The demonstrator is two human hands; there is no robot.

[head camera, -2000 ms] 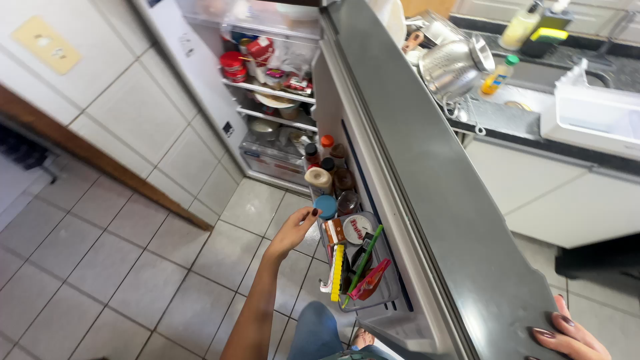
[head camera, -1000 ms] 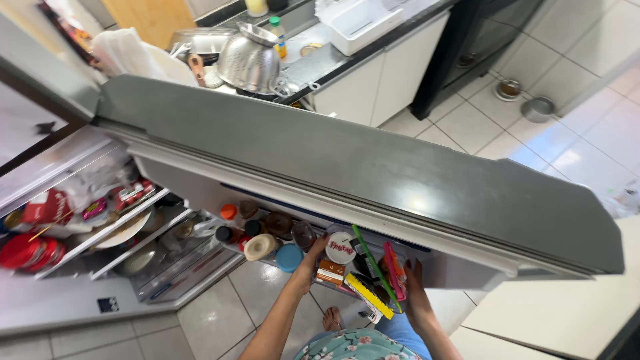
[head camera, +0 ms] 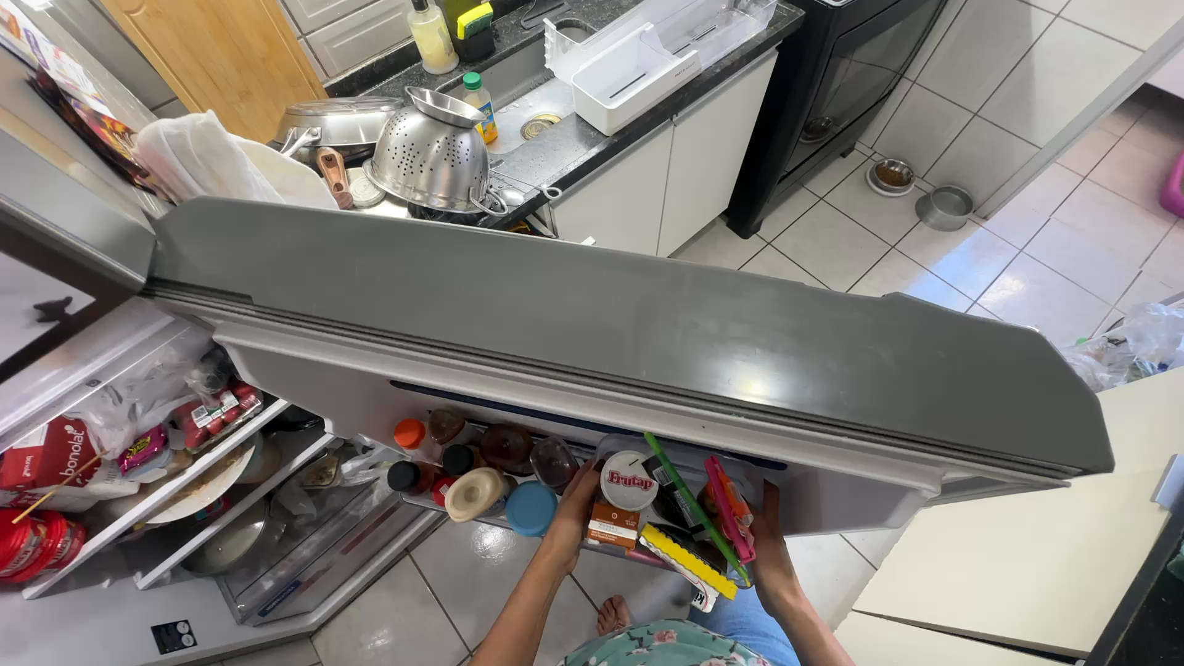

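Low on the open refrigerator door (head camera: pixel 629 324), a clear plastic bin (head camera: pixel 606 446) sits between my two hands. My left hand (head camera: pixel 575 507) grips its left side, beside a blue lid (head camera: pixel 531 509). On its right side is my right hand (head camera: pixel 770 532), next to a pink item (head camera: pixel 729 509). Inside the bin are a white-lidded tub (head camera: pixel 629 481), an orange-brown carton (head camera: pixel 612 525), a green stick-like item (head camera: pixel 698 499) and a yellow-edged package (head camera: pixel 689 560). Several bottles and jars, one with an orange cap (head camera: pixel 409 433), stand left of the bin. My fingertips are partly hidden.
Refrigerator shelves (head camera: pixel 157 490) with food packages are at left. Beyond the door, a metal colander (head camera: pixel 433 153) and a white drawer-like bin (head camera: pixel 629 83) rest by the sink. Metal bowls (head camera: pixel 945 207) are on the tiled floor. A pale panel (head camera: pixel 980 546) lies at right.
My right hand was on the door's edge two seconds ago and is now at the bin's right side. My left hand has moved from near the blue lid to the bin's left side. The view has turned.
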